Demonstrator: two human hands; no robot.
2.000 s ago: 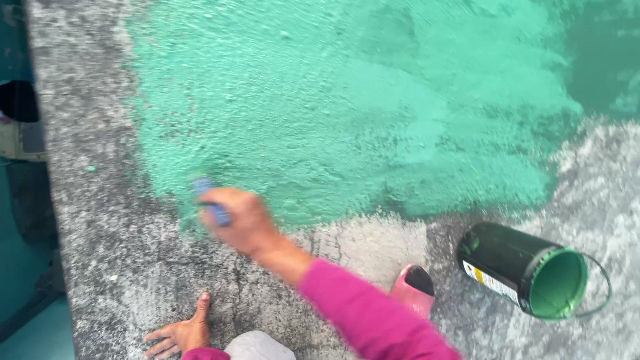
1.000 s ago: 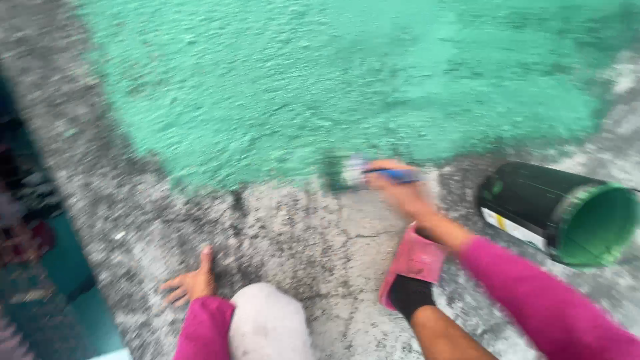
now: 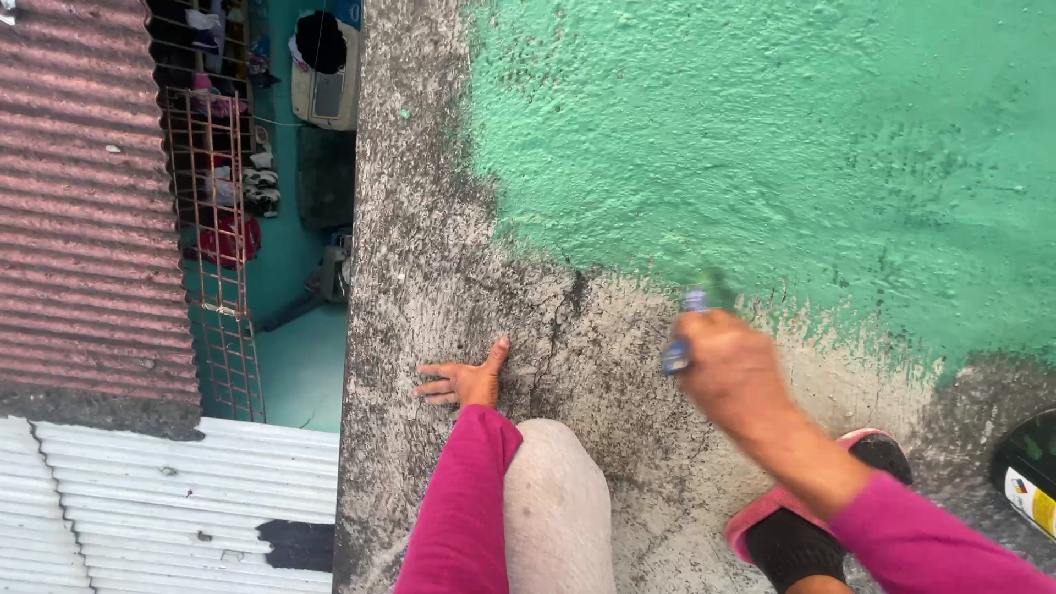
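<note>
My right hand grips a paintbrush with a blue handle; its bristles are blurred against the lower edge of the wet green paint. Bare, rough concrete lies below that ragged edge. My left hand rests on the concrete near the slab's left side, fingers spread, holding nothing. At the right edge, a dark paint bucket with a label is partly out of view, so its mouth is hidden.
The slab drops off at its left edge. Beyond are a pink corrugated roof, a pale corrugated roof and a rusty metal grille over a lower space. My knee and a pink slipper are on the concrete.
My right hand has moved left with the brush, away from the bucket, since one second ago. My left hand has stayed on the concrete. The view has shifted, showing more beyond the left edge.
</note>
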